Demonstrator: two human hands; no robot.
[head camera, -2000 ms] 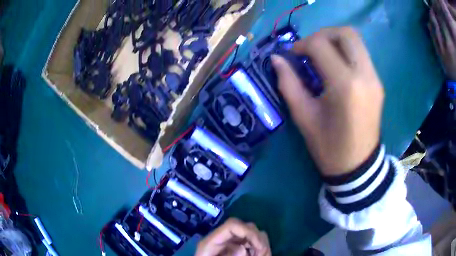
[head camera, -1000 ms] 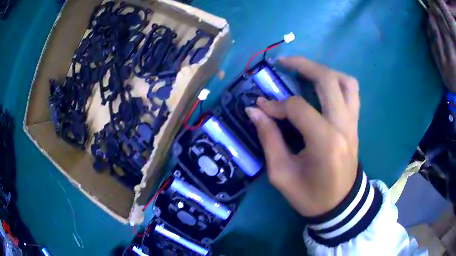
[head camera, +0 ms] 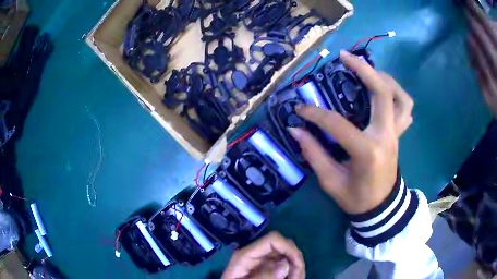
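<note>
A slanting row of black housings (head camera: pixel 253 174) runs from lower left to upper right, most showing a pale blue cell (head camera: pixel 277 158) and several a spoked bracket (head camera: pixel 220 216). My right hand (head camera: pixel 362 150) lies over the two upper-right housings. Its thumb and one finger touch the bracket of the second from the end, tips apart; another finger reaches the end housing's edge. No loose part shows in it; the palm side is hidden. My left hand (head camera: pixel 267 260) is loosely curled below the row, cut off by the bottom edge; whether it holds anything is unclear.
An open cardboard box (head camera: pixel 147 106) of tangled black brackets (head camera: pixel 220 57) stands just beyond the row. Red and black leads with white plugs (head camera: pixel 324 53) stick out beside it. Loose cells (head camera: pixel 38 219) lie far left. Another person's hand (head camera: pixel 482 54) is at the right edge.
My right thumb and finger have moved from the end housing to the bracket of its neighbour. The end housing's bracket now shows. The view has shifted, bringing my left hand back in.
</note>
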